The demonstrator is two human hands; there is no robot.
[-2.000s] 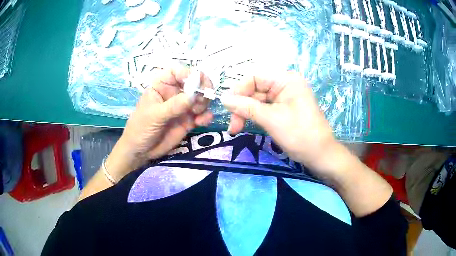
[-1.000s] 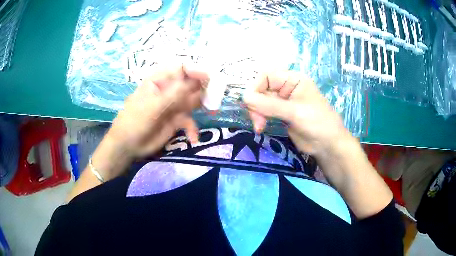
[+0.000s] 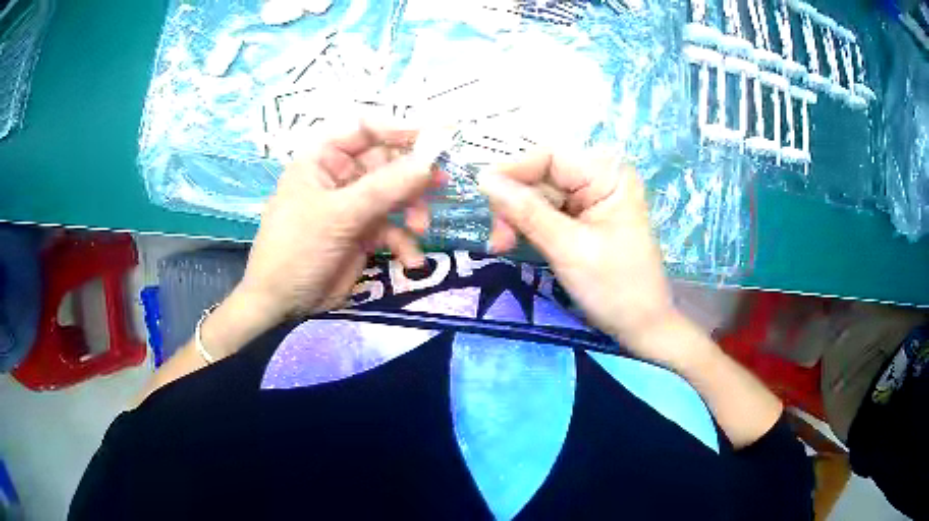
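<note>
My left hand (image 3: pixel 346 209) is above the table's near edge, with thumb and fingers pinched on a white end piece (image 3: pixel 436 140), partly lost in glare. My right hand (image 3: pixel 586 229) faces it a short gap to the right, with thumb and index fingertip together. A small blurred bit shows between the fingertips; whether my right hand holds it cannot be told. Behind the hands, thin dark metal shafts (image 3: pixel 479 87) and narrow white sleeves (image 3: pixel 336 76) lie loose on bright sheeting.
Clear plastic sheeting (image 3: pixel 188 173) covers part of the green table (image 3: pixel 92 153). White end pieces (image 3: pixel 226 53) lie at the back left. Assembled pieces (image 3: pixel 759 102) stand in rows in a clear tray at right. A red stool (image 3: pixel 76 371) is at lower left. A person's dark clothing shows at far right.
Both hands first moved apart, and the white piece blurred. Now the hands are closer together again, with my left hand's white piece raised a little and turned.
</note>
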